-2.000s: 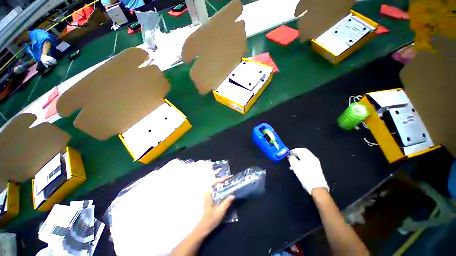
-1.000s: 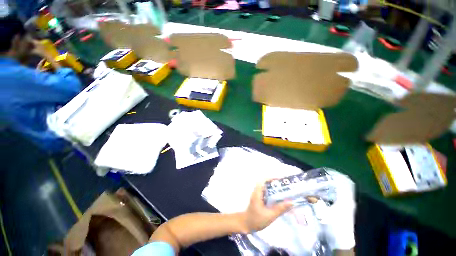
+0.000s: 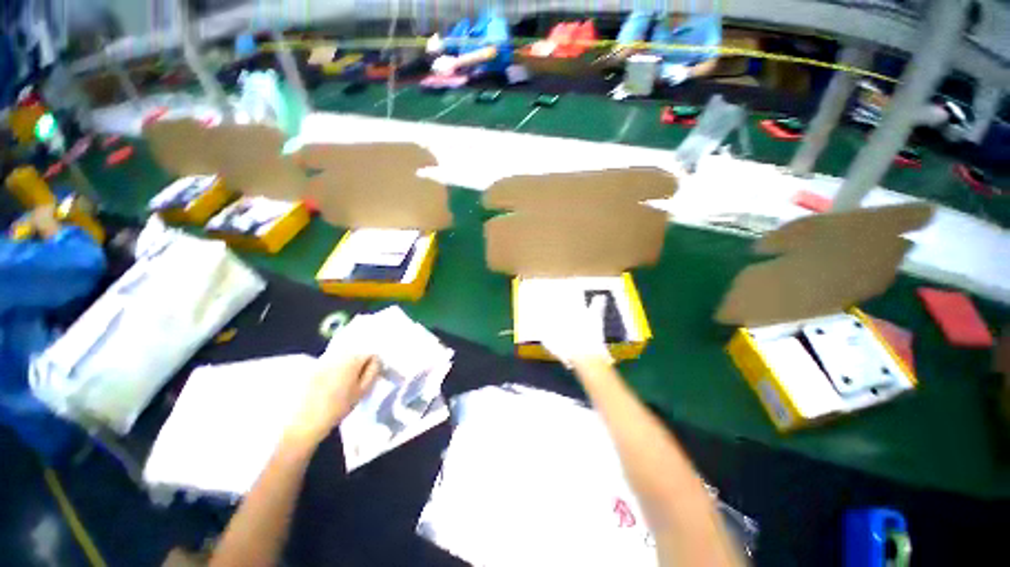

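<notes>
My bare left hand (image 3: 346,388) is at the left edge of the loose pile of printed leaflets (image 3: 404,382), fingers curled; blur hides whether it grips a sheet. My white-gloved right hand (image 3: 574,332) is over the front of an open yellow box (image 3: 631,339) on the conveyor. The glove blends with the white contents, so its grip cannot be told. A dark patterned item (image 3: 605,315) shows in that box beside the glove. The box's brown lid flap (image 3: 581,227) stands up behind it. The stack of poly bags (image 3: 521,471) lies on the black bench, partly behind my right forearm.
Other open yellow boxes stand on the green belt, one to the right (image 3: 775,388) and one to the left (image 3: 415,271). A blue tape dispenser (image 3: 869,537) is at the lower right. A white pile (image 3: 227,426) and a large whitish bag (image 3: 144,327) lie left. People in blue are beyond.
My left hand has let go of the bagged item and moved left to the leaflets. My right hand has moved up from the bag stack to the box. The view has shifted.
</notes>
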